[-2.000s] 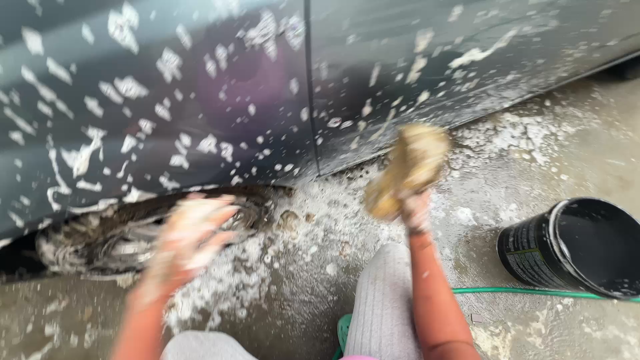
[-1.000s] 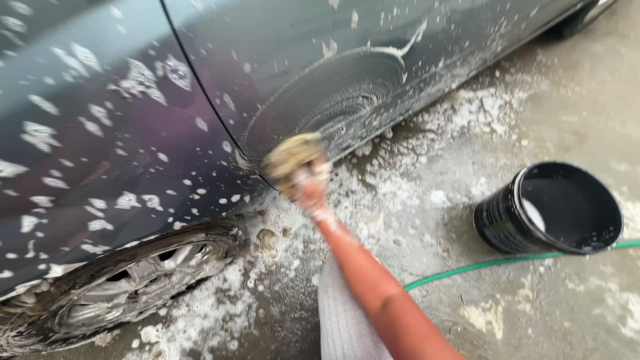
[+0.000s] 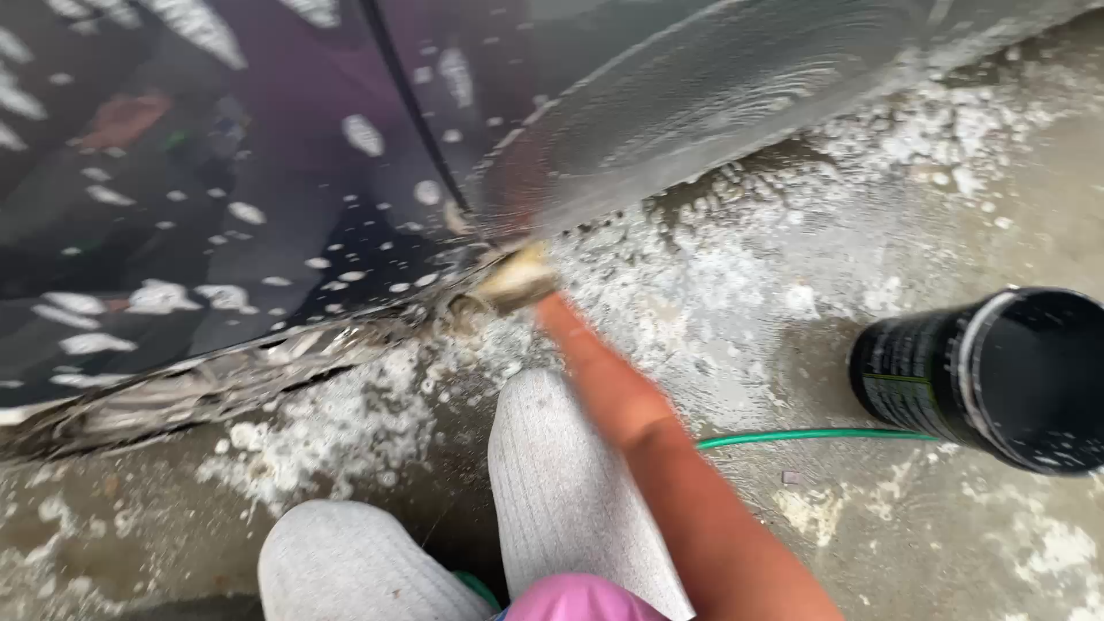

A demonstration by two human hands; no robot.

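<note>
My right hand (image 3: 542, 300) is blurred at the lower edge of the car body, largely hidden by the tan wash sponge or mitt (image 3: 517, 274) that it holds. The sponge or mitt is at the bottom of the seam between two dark car panels, beside the wheel (image 3: 250, 375). Foam spots dot the left panel (image 3: 285, 172). Swirled wet streaks cover the lower part of the right panel (image 3: 690, 112). My left hand is out of view.
A black bucket (image 3: 914, 375) with a dark, wet inside stands at the right on the concrete floor (image 3: 975, 535). From it a green hose (image 3: 802, 435) runs left, passing behind my forearm. White foam lies along the car. My knees in grey ribbed cloth (image 3: 561, 466) are below.
Two seconds ago both my hands showed; my left hand has since left view. My right hand with the sponge or mitt has moved to the panel's bottom edge. Swirled streaks have appeared on the right panel.
</note>
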